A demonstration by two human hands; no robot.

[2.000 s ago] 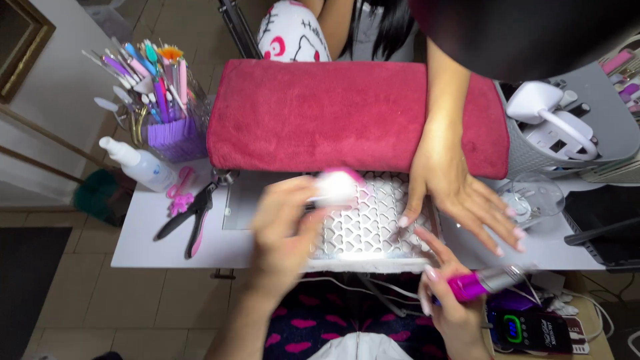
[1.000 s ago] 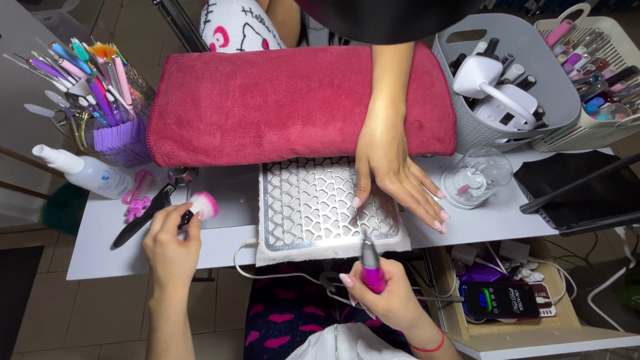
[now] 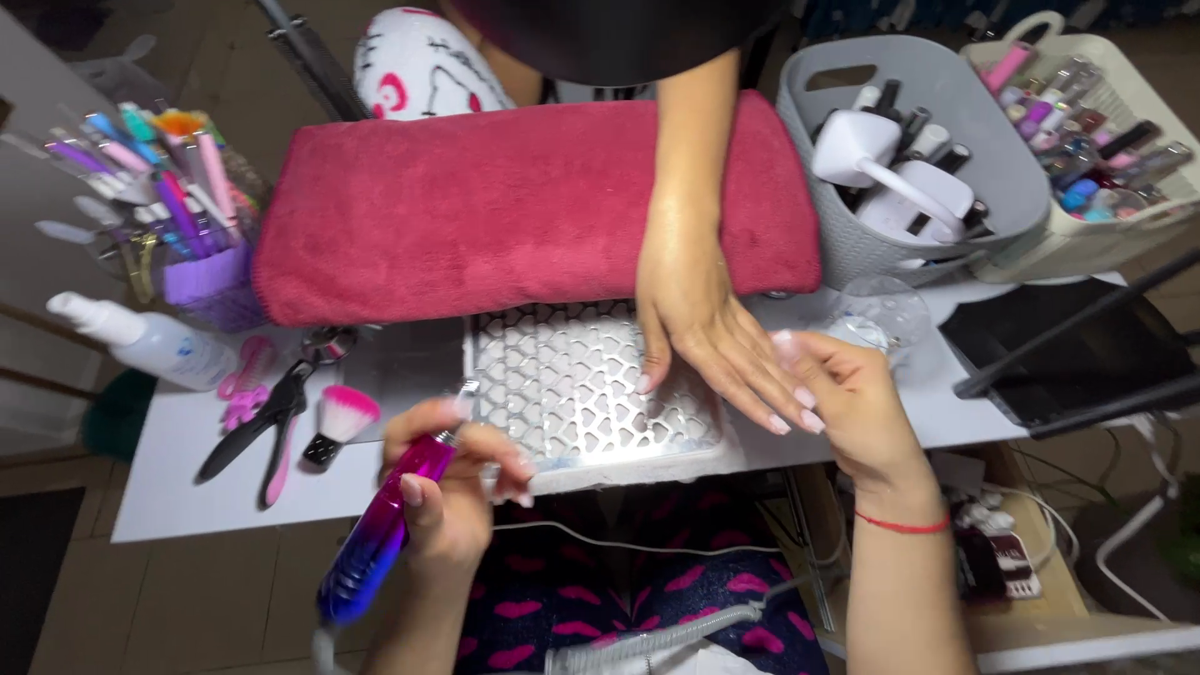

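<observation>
My left hand (image 3: 450,478) grips a pink-to-blue electric nail drill handpiece (image 3: 389,525), its metal tip pointing up and away. Fingers of my right hand (image 3: 848,403), with a red string at the wrist, are at the fingertips of another person's hand (image 3: 698,319); whether they pinch a finger is hard to tell. That person's forearm lies across a rolled red towel (image 3: 469,211). Below their hand is the metal grille of a nail dust collector (image 3: 562,384). A pink-and-white dust brush (image 3: 342,422) lies left of my left hand, beside black-and-pink nail clippers or pliers (image 3: 272,422).
On the left stand a spray bottle (image 3: 150,342) and a purple holder (image 3: 211,281) of brushes and tools. At right are a grey basket (image 3: 914,141) with a white lamp, a cream basket (image 3: 1116,122) of bottles, a clear container (image 3: 881,314) and an open drawer (image 3: 1050,609) with cables.
The drill handpiece has passed from my right hand to my left. The dust brush, held in my left hand earlier, now lies on the table. My right hand has moved to the other person's fingers.
</observation>
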